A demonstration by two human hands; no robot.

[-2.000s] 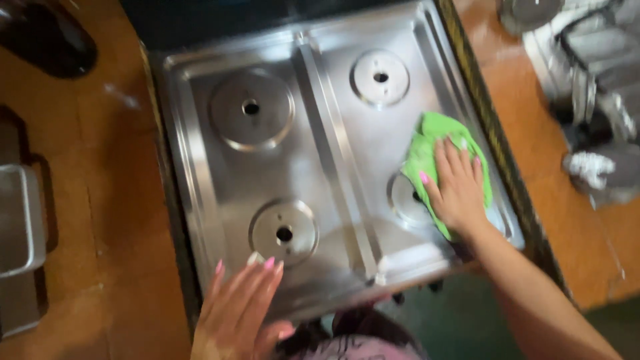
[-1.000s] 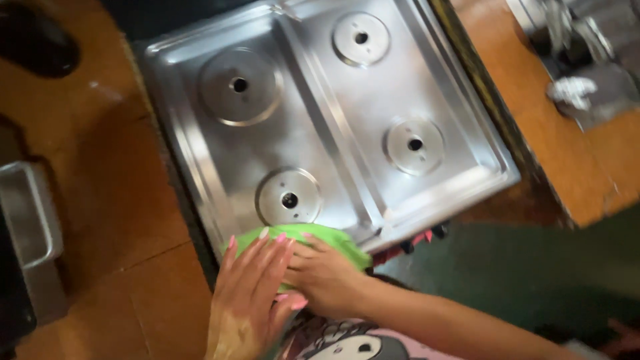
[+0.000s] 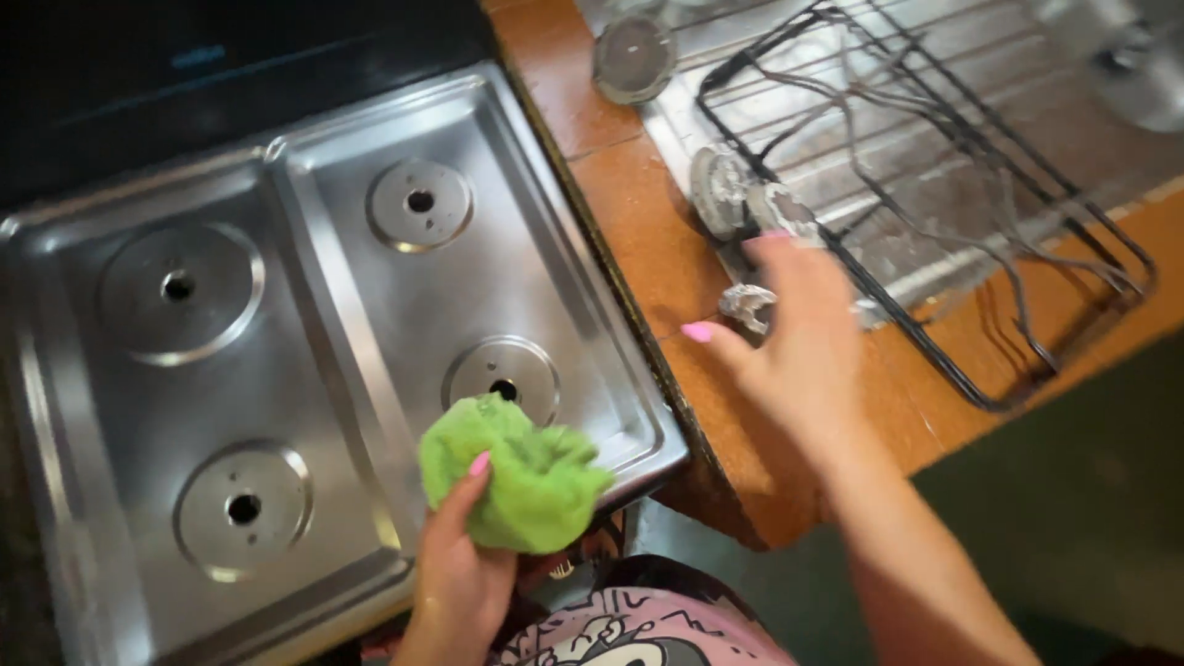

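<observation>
A green cloth [image 3: 518, 481] is bunched in my left hand [image 3: 467, 555], above the front edge of the stainless steel stovetop [image 3: 370, 305]. It partly covers the front right burner recess [image 3: 532, 379]. My right hand [image 3: 805, 333] is over the counter to the right, its fingers apart, at a burner cap with whitish residue [image 3: 782, 208]. The fingertips overlap the cap's lower edge; whether they touch it I cannot tell. Close beside it are another burner part [image 3: 719, 190] and a crumpled foil-like piece [image 3: 747, 305].
Black wire pan grates [image 3: 888, 203] lie over a metal drainboard [image 3: 925, 129] and the orange tiled counter [image 3: 638, 231]. A round burner part [image 3: 635, 57] sits at the drainboard's corner. The dark stove back panel [image 3: 231, 74] borders the stovetop.
The cloth, earlier under my hands at the stovetop's front edge, is now in my left hand. My right hand has moved right, over the counter. The view has swung right.
</observation>
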